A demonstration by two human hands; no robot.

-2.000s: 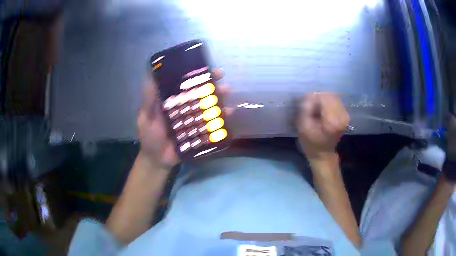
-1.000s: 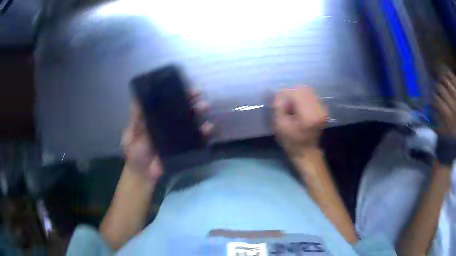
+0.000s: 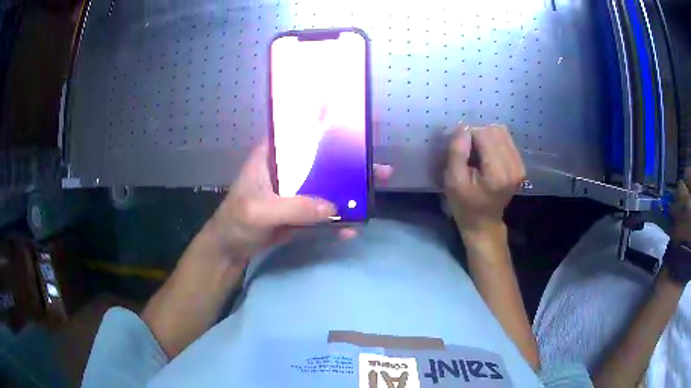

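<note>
A smartphone [image 3: 321, 114] is held upright over the table's front edge, its lit screen showing a white and purple picture. My left hand [image 3: 265, 204] grips its lower part, with the thumb on the bottom of the screen and fingertips showing at the right side. My right hand [image 3: 485, 170] is curled into a fist at the table's front edge, right of the phone. No object shows in it.
The perforated metal table [image 3: 189, 91] spans the view, with glare at the top. Blue bars and metal rails [image 3: 648, 98] run along the right. Another person's arm [image 3: 644, 333] and white clothing are at the lower right.
The phone screen has gone from a keypad, through dark, to a bright white and purple picture. My left hand has brought the phone right and more upright, with the thumb now on the screen.
</note>
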